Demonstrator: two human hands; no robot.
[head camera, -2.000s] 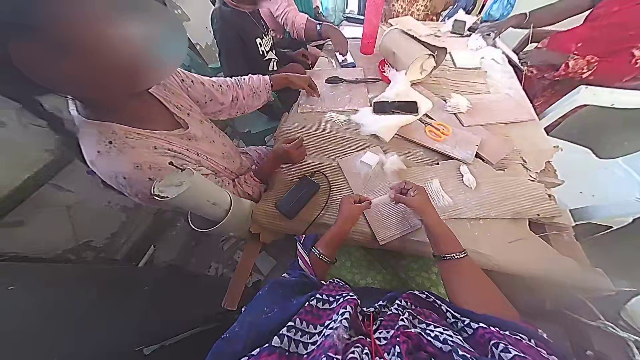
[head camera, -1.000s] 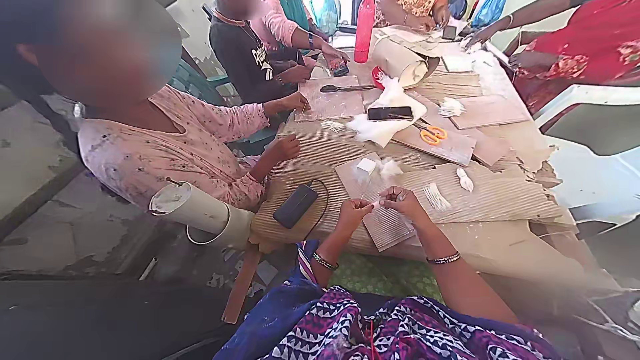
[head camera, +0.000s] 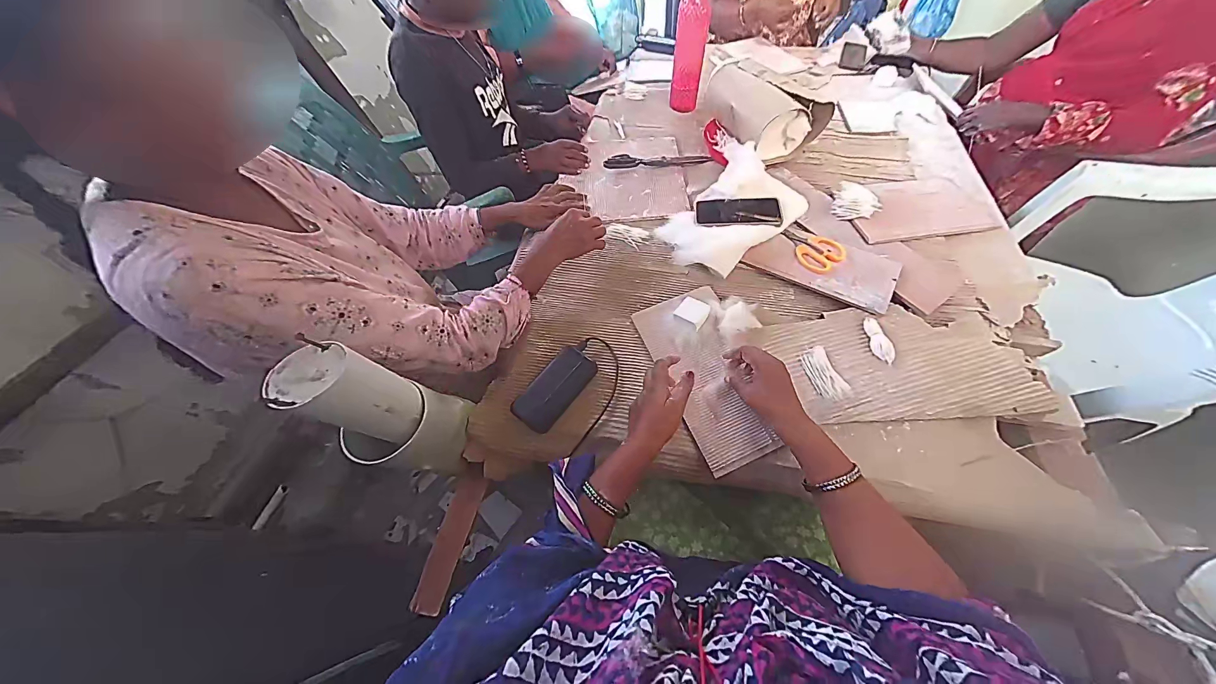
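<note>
My left hand (head camera: 662, 399) is held over the near part of a corrugated cardboard piece (head camera: 717, 432), fingers apart, with nothing visible in it. My right hand (head camera: 763, 385) is just to its right, thumb and fingers drawn together at the piece's right side; whether something thin is between them I cannot tell. Beyond the hands lie a small white block (head camera: 692, 312) and a tuft of white cotton-like fibre (head camera: 737, 318). To the right of my right hand, a bunch of thin white wicks or sticks (head camera: 825, 372) and a tied white bundle (head camera: 879, 340) rest on corrugated cardboard (head camera: 959, 375).
A black power adapter (head camera: 555, 388) with a cord lies left of my hands. Farther off are orange-handled scissors (head camera: 819, 255), a phone (head camera: 738, 211) on white fibre, dark scissors (head camera: 655, 161), a cardboard roll (head camera: 760, 109) and a red bottle (head camera: 690, 57). Several people sit around the table.
My hands, close together at the fingertips before, are now apart, the left one with its fingers spread. The hands of the person at left have come together at the table edge.
</note>
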